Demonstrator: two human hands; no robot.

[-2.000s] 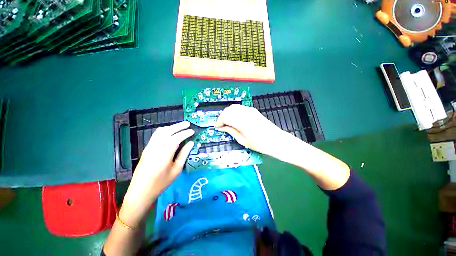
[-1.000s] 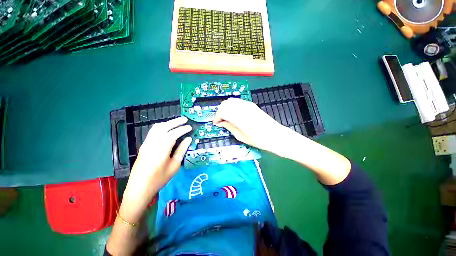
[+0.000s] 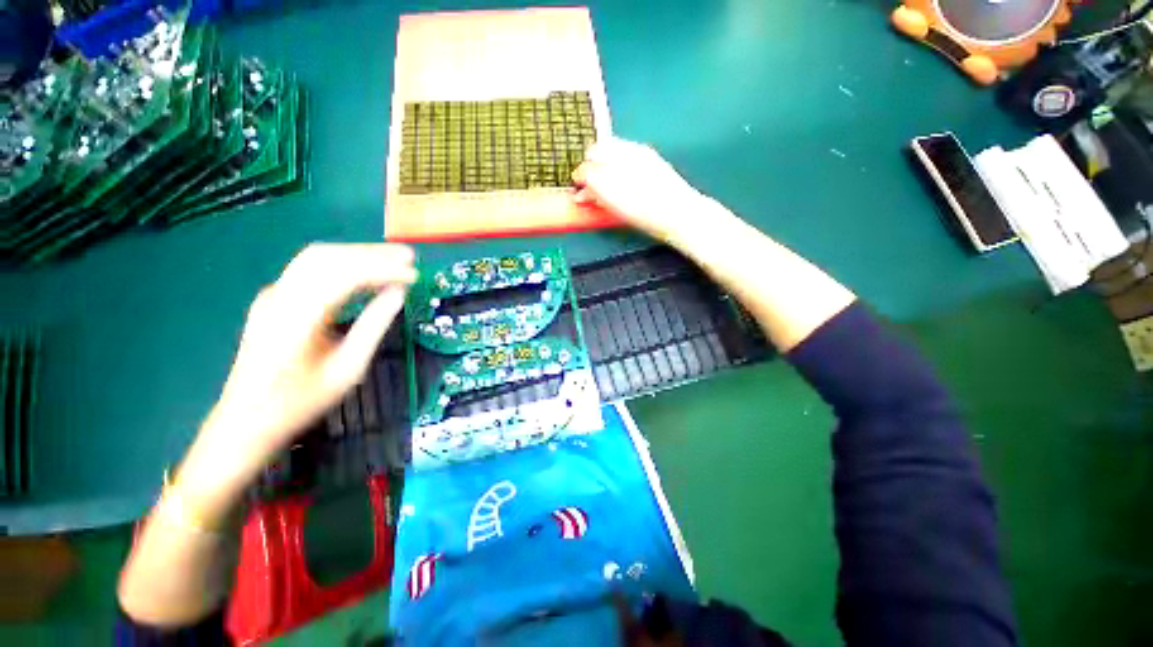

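The green PCB panel (image 3: 500,335) lies across the black slotted rack (image 3: 651,322) in front of me. Above it, the grid of tiny yellow-and-black components (image 3: 487,142) sits on a pale board (image 3: 493,53) with a red-orange edge. My right hand (image 3: 632,187) is at the lower right corner of the grid, fingertips together on it; whether they pinch a piece is too small to tell. My left hand (image 3: 316,335) is raised at the panel's left side, thumb and fingers curved near its top left corner, holding nothing that I can see.
Fanned green PCB panels (image 3: 152,139) stand at upper left, with more boards (image 3: 19,405) at the far left edge. A red stool (image 3: 310,569) is below left. A phone (image 3: 963,190), white papers (image 3: 1056,209) and an orange fan-like object (image 3: 993,32) are at right. A blue apron (image 3: 531,531) is below.
My right hand has left the panel and moved up to the component grid. My left hand has moved left and up from the panel. The view has shifted and turned slightly.
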